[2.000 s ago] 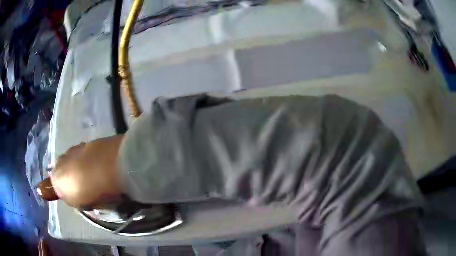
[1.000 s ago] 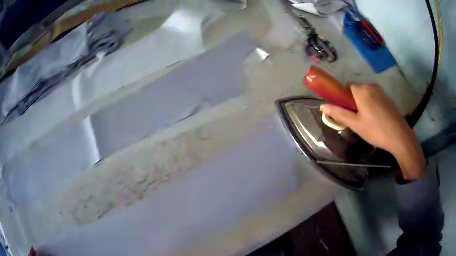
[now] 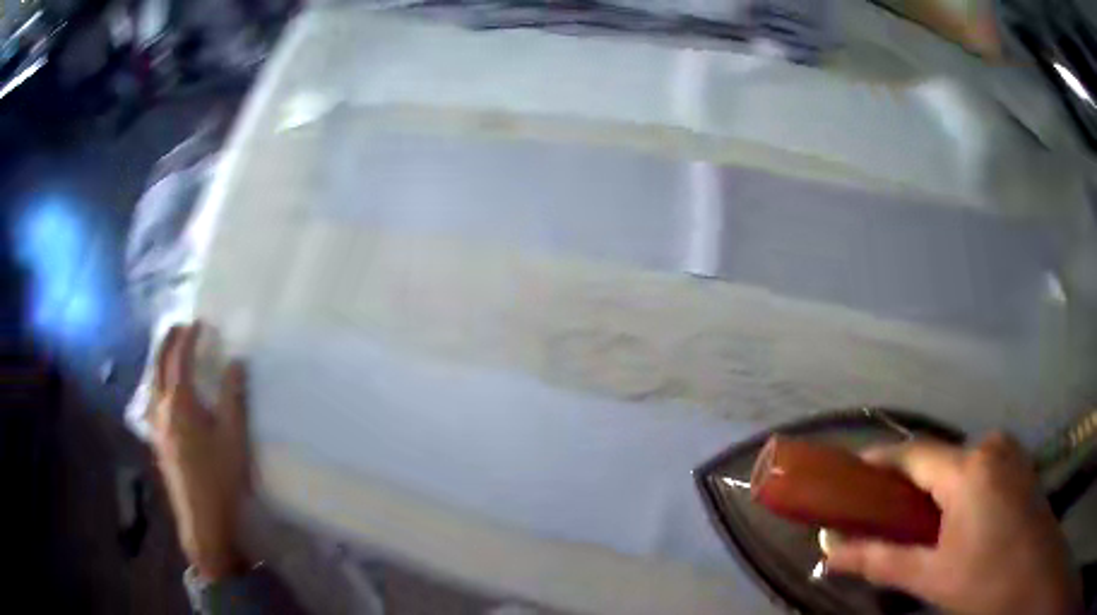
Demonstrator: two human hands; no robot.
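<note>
My right hand (image 3: 980,529) holds the red-brown handle of the dark iron (image 3: 770,541), whose pointed tip faces left over the right end of the nearer pale strip (image 3: 481,433). My left hand (image 3: 199,439) is at the left edge of the table by that strip's left end, fingers apart; whether it touches the cloth is blurred. A second pale grey-lilac strip (image 3: 866,246) lies farther back, with a white crosswise band on it.
The cream table cover (image 3: 421,282) shows between the strips, with specks near the middle. A white strip (image 3: 818,114) and dark frayed cloth (image 3: 626,15) lie at the back. Cloth heaps (image 3: 156,228) are beyond the left edge. A cord (image 3: 1083,433) shows at right.
The view has swung left. My left hand has come into view at the left edge. The iron, still in my right hand, now sits over the nearer strip's right end.
</note>
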